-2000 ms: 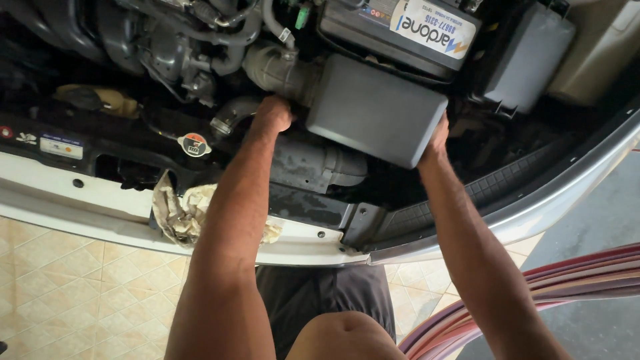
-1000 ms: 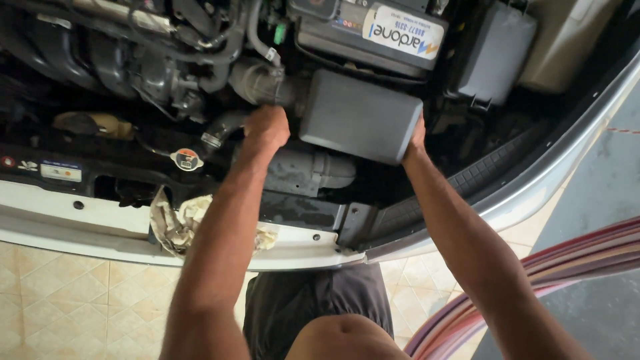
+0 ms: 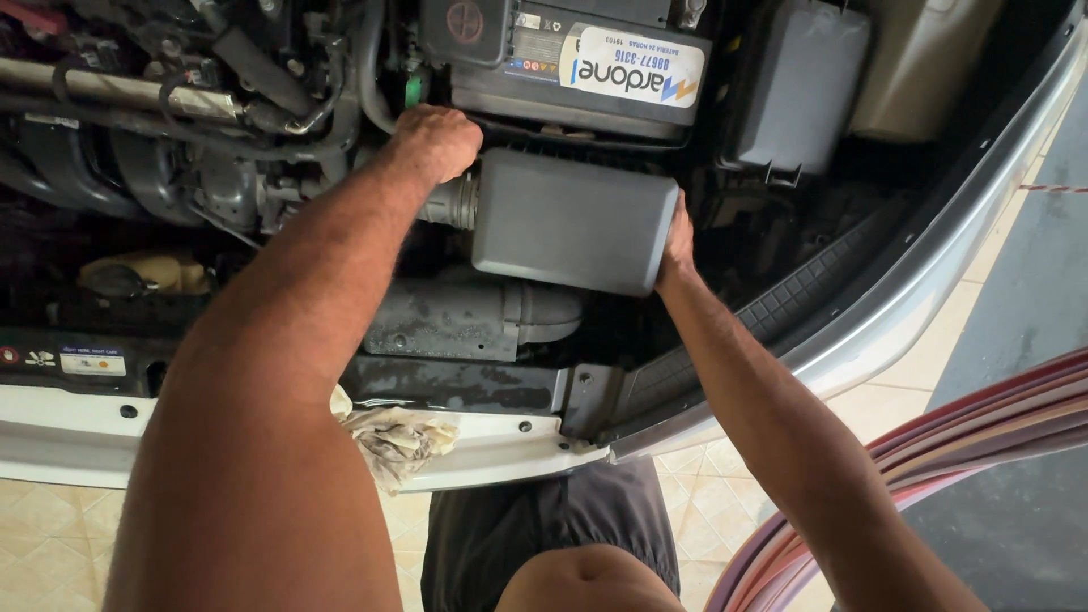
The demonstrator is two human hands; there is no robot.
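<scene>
The grey plastic air filter housing (image 3: 578,221) lies in the engine bay, in front of the car battery (image 3: 586,76). At its right end is my right hand (image 3: 677,234), the fingers partly hidden behind the housing's edge and gripping it. My left hand (image 3: 438,140), fingers curled, is above the ribbed air intake duct (image 3: 455,204) at the housing's left end, beside a green connector (image 3: 414,90). What its fingertips touch is hidden.
A crumpled, stained cloth (image 3: 395,438) lies on the white front edge of the car (image 3: 510,446). The black fuse box (image 3: 803,85) stands right of the battery. Engine hoses and the manifold fill the left. A striped hammock-like fabric (image 3: 977,433) hangs at lower right.
My left hand has moved from the front side of the duct to its back side, nearer the battery. My right hand stays at the housing's right end.
</scene>
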